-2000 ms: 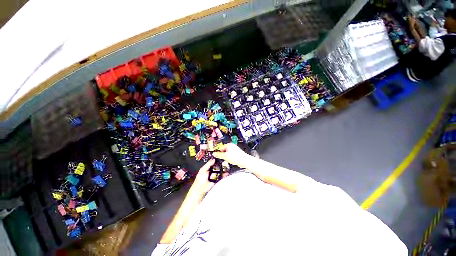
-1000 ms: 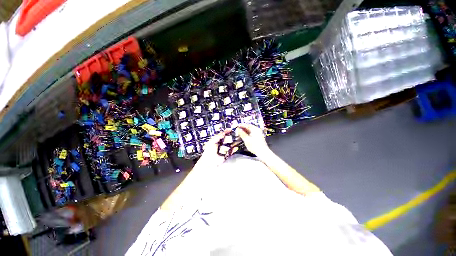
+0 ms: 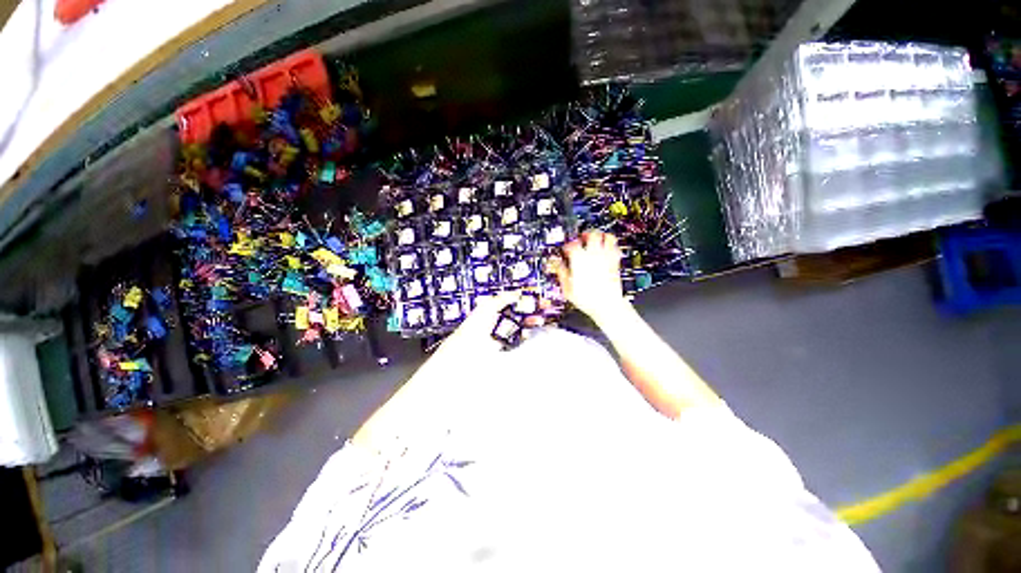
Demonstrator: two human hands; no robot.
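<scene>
The blister tray (image 3: 461, 243) lies in front of me, its cells holding small dark assemblies with pale square centres. My left hand (image 3: 493, 319) is at the tray's near edge and holds a small dark assembly (image 3: 507, 327) with a pale centre. My right hand (image 3: 589, 269) is over the tray's near right corner, palm down with fingers bent. Its fingertips are blurred, so I cannot tell whether they hold anything. The hand covers part of the tray's right-hand cells.
Heaps of coloured binder clips (image 3: 336, 280) lie left of the tray, with more behind and right of it. A red-orange bin (image 3: 255, 99) is at the back left. Stacked blister trays (image 3: 884, 151) stand at the right, above a blue crate (image 3: 976, 269).
The view has shifted slightly. My right hand has moved away from my left hand, right and up over the tray's right side. My left hand still holds a dark assembly.
</scene>
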